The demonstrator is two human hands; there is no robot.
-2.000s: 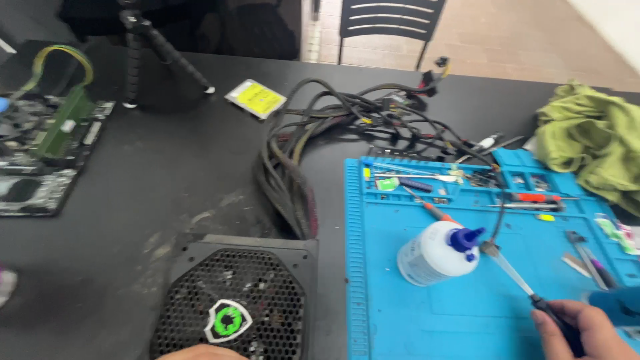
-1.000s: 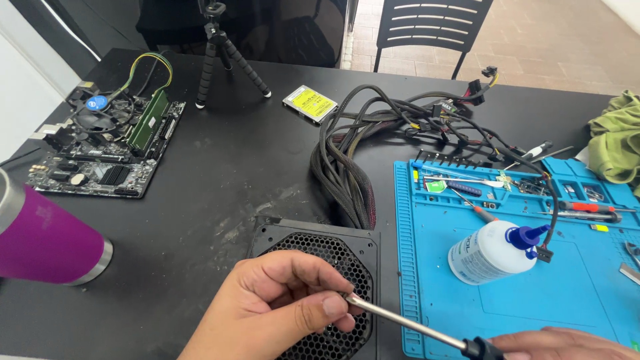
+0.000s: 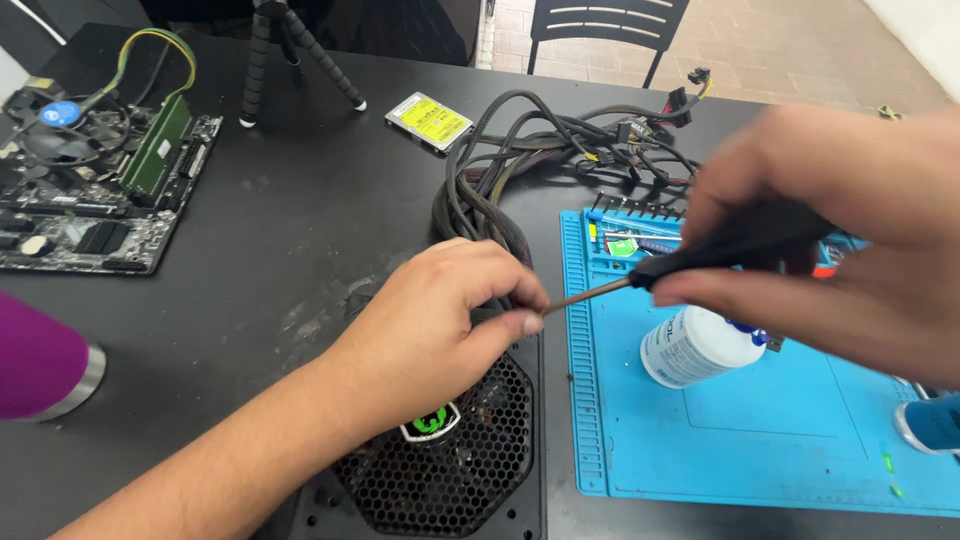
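My right hand (image 3: 825, 240), partly blurred, grips the black handle of a screwdriver (image 3: 592, 295). Its metal shaft slants down to the left, and the tip meets the thumb and fingertips of my left hand (image 3: 442, 315). Whether those fingertips pinch the tip or a small screw there cannot be told. Beneath my left hand lies a black computer power supply (image 3: 480, 450) with a honeycomb fan grille and a green emblem. A thick bundle of black sleeved cables (image 3: 487, 187) runs from its far end.
At the left are a motherboard (image 3: 97, 165) with cooler and green memory module, and a purple tumbler (image 3: 37, 360). A tripod (image 3: 259, 67) and a hard drive (image 3: 430, 120) stand farther back. On the blue mat (image 3: 645, 457) are a white bottle (image 3: 694, 349), small tools and a blue container (image 3: 930, 424).
The screwdriver has been raised and now slopes down to the left from my right hand. My left hand has moved over the far edge of the power supply. The view has shifted.
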